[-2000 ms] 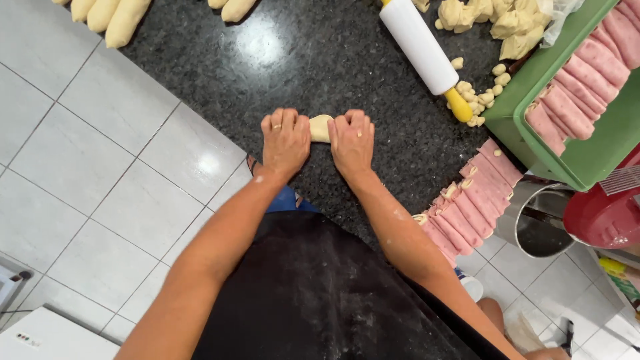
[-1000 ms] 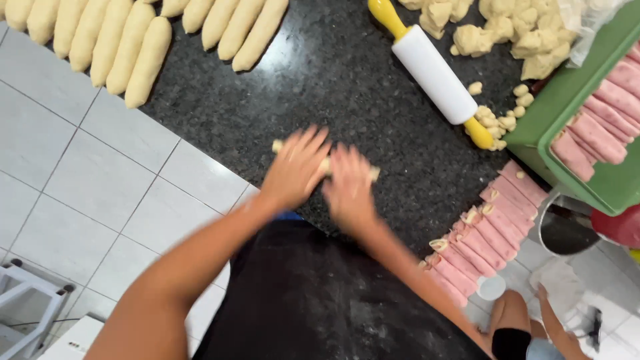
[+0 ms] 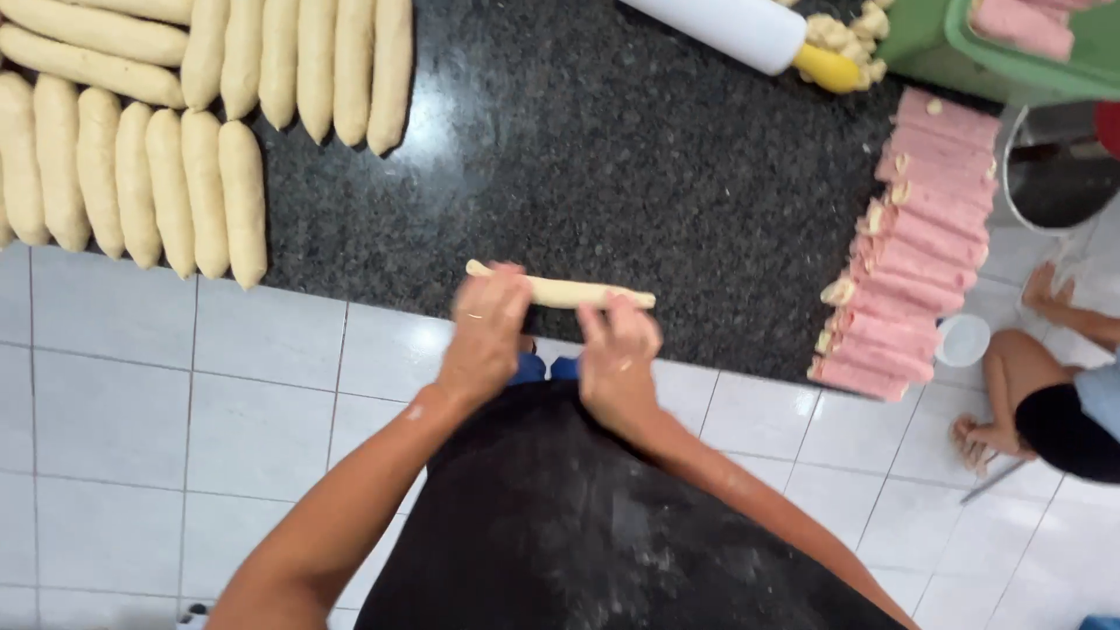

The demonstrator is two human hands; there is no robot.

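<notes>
A thin rope of pale dough [image 3: 569, 293] lies near the front edge of the speckled dark stone counter [image 3: 569, 157]. My left hand [image 3: 493, 311] rests on its left part, slightly blurred, with the tip of the rope showing beyond it. At the rope's right part, my right hand [image 3: 621, 346] touches the dough with its fingertips, fingers somewhat apart. Rows of smooth dough logs [image 3: 241, 201] lie at the upper left. Rolled pink slices of sliced meat with pale filling [image 3: 919, 262] form a line at the right.
A white rolling pin with yellow handles [image 3: 735, 26] lies at the top, beside small dough pieces [image 3: 844, 39]. A green plastic container [image 3: 989, 74] holds more pink rolls. Past the counter's right end are a metal pot [image 3: 1054, 179] and a person crouching on the tiled floor [image 3: 1063, 420].
The dough between my hands was short two seconds ago and is now a long, thin rope. My hands have moved apart since one second ago. The view has shifted, showing more dough logs.
</notes>
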